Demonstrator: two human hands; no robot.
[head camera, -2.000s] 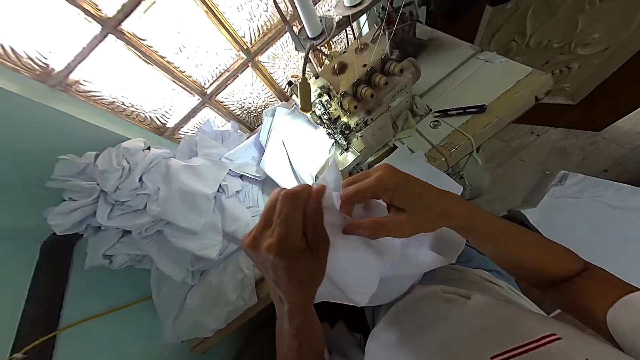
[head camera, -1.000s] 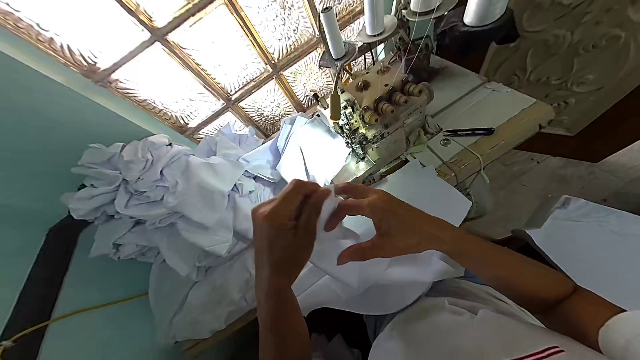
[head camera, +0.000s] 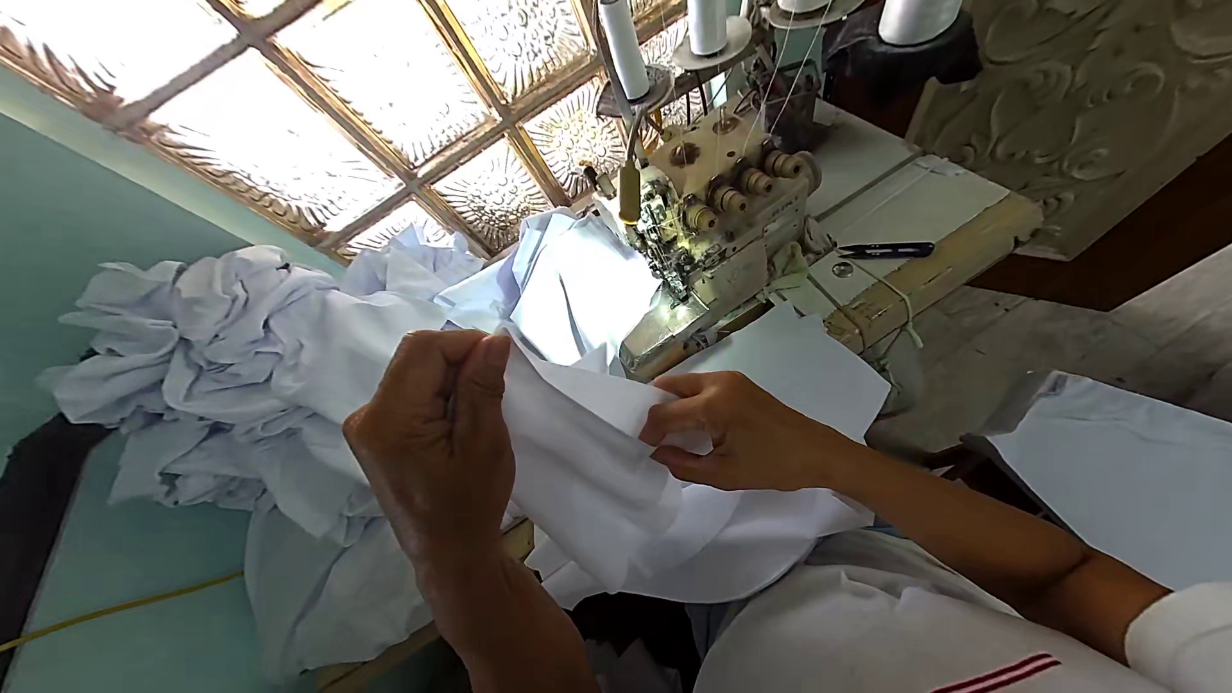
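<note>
My left hand (head camera: 443, 423) pinches the upper edge of a white fabric piece (head camera: 587, 462) between thumb and fingers. To its right, my right hand (head camera: 731, 433) grips the same fabric between thumb and fingertips, and the cloth hangs in soft folds between and below both hands. Just beyond stands an overlock sewing machine (head camera: 741, 212), its lamp lighting the needle area. More white cloth (head camera: 577, 289) lies against the left side of the machine. Another flat white piece (head camera: 799, 356) rests at the table edge behind my right hand.
A large heap of crumpled white fabric (head camera: 241, 356) lies at left. White thread cones (head camera: 624, 48) stand behind the machine, below a patterned glass window (head camera: 423, 173). A dark-handled tool (head camera: 885, 250) lies on the worn table (head camera: 924, 241). More white cloth (head camera: 1126, 472) is stacked at right.
My hands have moved apart since one second ago, and the fabric now spans between them. The right hand's fingers, spread apart before, have closed on the cloth.
</note>
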